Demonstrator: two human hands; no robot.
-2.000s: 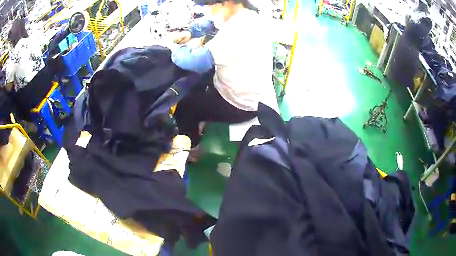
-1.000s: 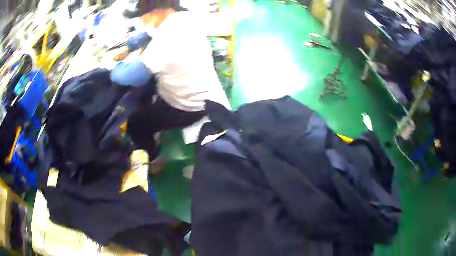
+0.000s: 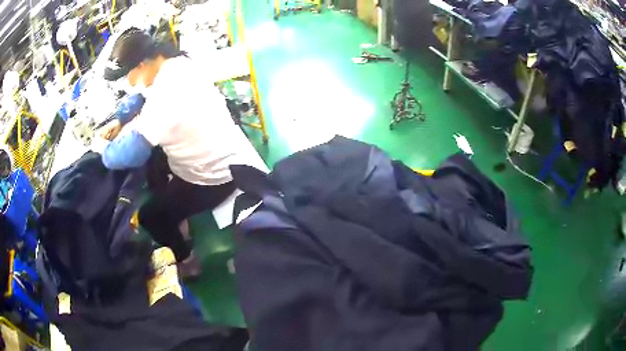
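A large floppy heap of dark navy garment pieces (image 3: pixel 371 253) lies nearest in front of me, with many folded edges. A short yellow bar (image 3: pixel 424 171) shows behind its far edge; the rest of what bears the heap is hidden. A second dark garment bundle (image 3: pixel 89 226) lies at the left, beside a seated worker, and its lower part spreads along the bottom left. A tan piece (image 3: pixel 164 275) sticks out by that bundle. Neither of my hands is in view.
A worker in a white top and blue sleeves (image 3: pixel 199 123) sits at the left. A yellow frame (image 3: pixel 248 82) stands behind. A rack piled with dark cloth (image 3: pixel 563 48) stands at the right. A dark wheeled stand base (image 3: pixel 406 106) is on the green floor (image 3: pixel 316 75).
The view has turned to the right: the worker and left bundle have shifted left, and more of the right rack shows. The near heap also sits further left in the picture.
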